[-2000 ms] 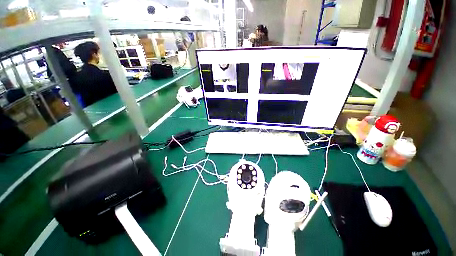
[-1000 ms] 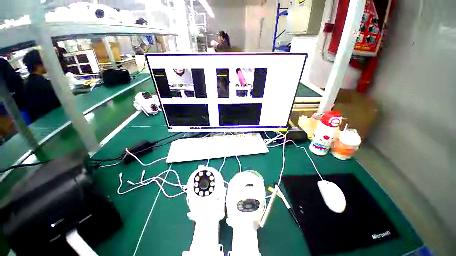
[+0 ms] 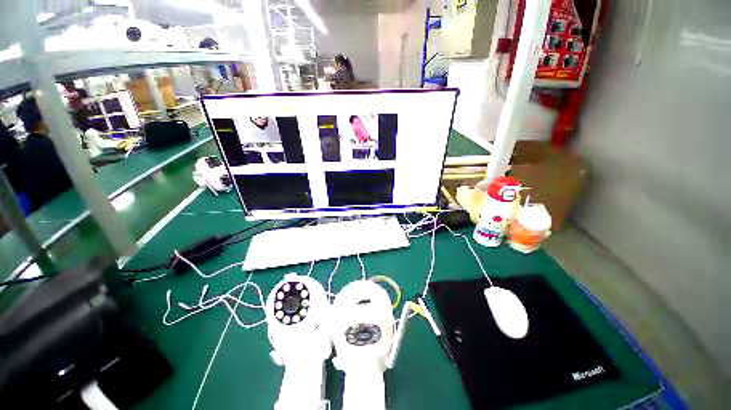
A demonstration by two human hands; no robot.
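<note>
Two white security cameras stand side by side on the green bench in front of the keyboard. The left camera (image 3: 298, 320) shows a dark round face with a ring of dots, facing me. The right camera (image 3: 362, 328) has its dark face lower on the head and a thin white antenna (image 3: 397, 336) at its right side. The monitor (image 3: 333, 152) shows four video panes; the upper two carry pictures, the lower two are dark. The white mouse (image 3: 506, 312) lies on the black mouse pad (image 3: 521, 352). Neither of my hands is in view.
A black label printer (image 3: 72, 344) stands at left with a white strip at its front. White cables (image 3: 216, 300) lie left of the cameras. A pen (image 3: 437, 330) lies beside the pad. A red-topped bottle (image 3: 495, 212) and a cup (image 3: 529, 228) stand at right. People sit farther back.
The whole scene has shifted left in the picture as my head turned right, so the printer is more cut off. The cameras and mouse keep their places on the bench.
</note>
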